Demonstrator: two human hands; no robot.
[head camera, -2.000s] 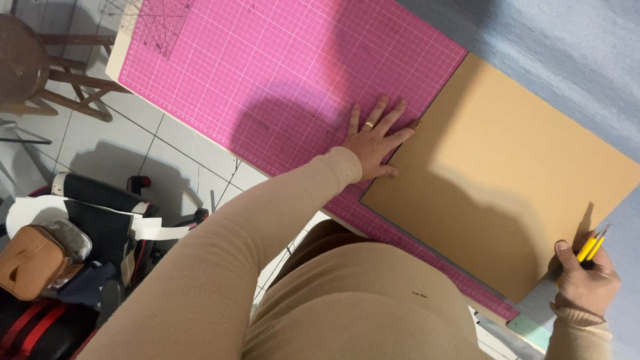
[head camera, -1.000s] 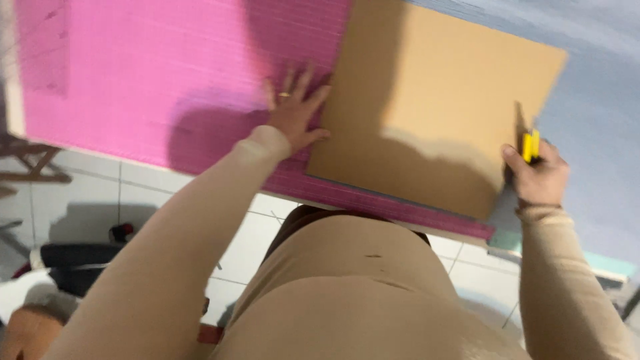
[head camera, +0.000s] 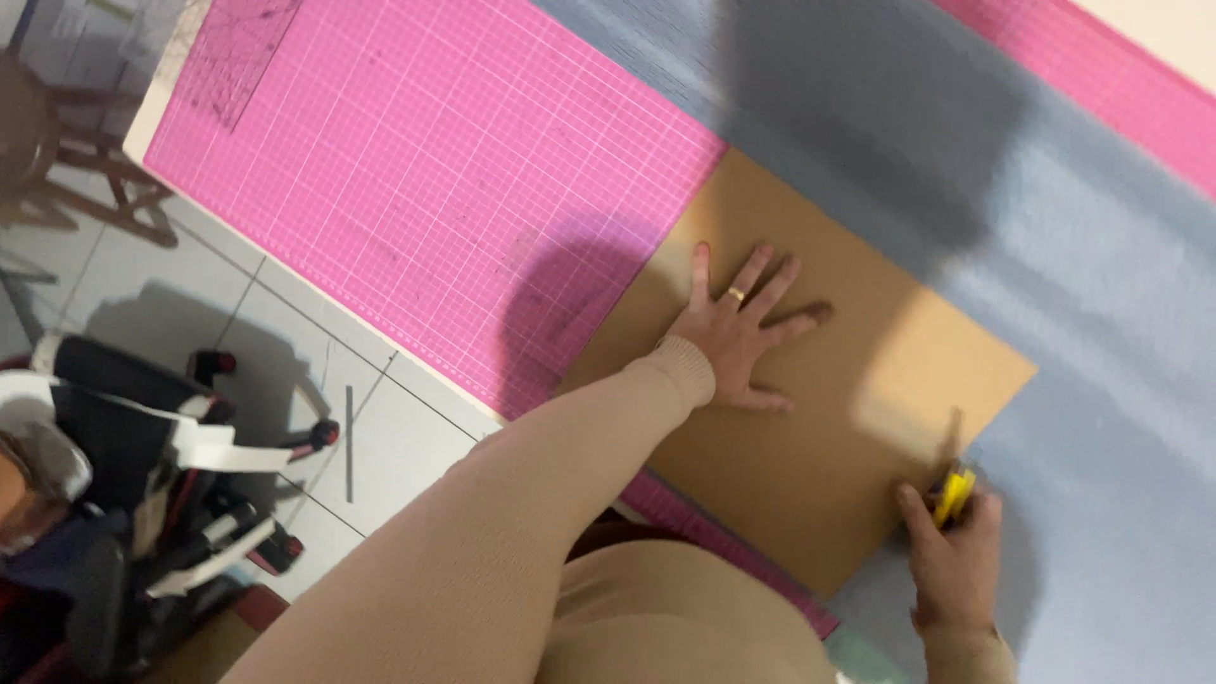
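A tan rectangular board (head camera: 788, 484), like cardboard, lies over the lower right of a pink gridded cutting mat (head camera: 427, 180) and onto a blue-grey sheet (head camera: 1111, 427). My left hand (head camera: 736, 337), with a ring on one finger, rests flat on the board with its fingers spread. At the board's right edge, my right hand (head camera: 955, 560) is closed around a yellow tool (head camera: 953, 496) with a dark, slender end; blur hides whether it is a cutter or something else. The fingers beneath the tool are partly hidden.
A clear ruler (head camera: 252, 57) lies at the mat's upper left corner. Another pink mat (head camera: 1121, 85) shows at the upper right. On the tiled floor at left stand a wooden stool (head camera: 104, 161) and a black wheeled chair (head camera: 123, 380) loaded with things.
My left hand has moved from the mat beside the board's left edge onto the middle of the board. My right hand still holds the yellow tool by the right edge. The view has shifted.
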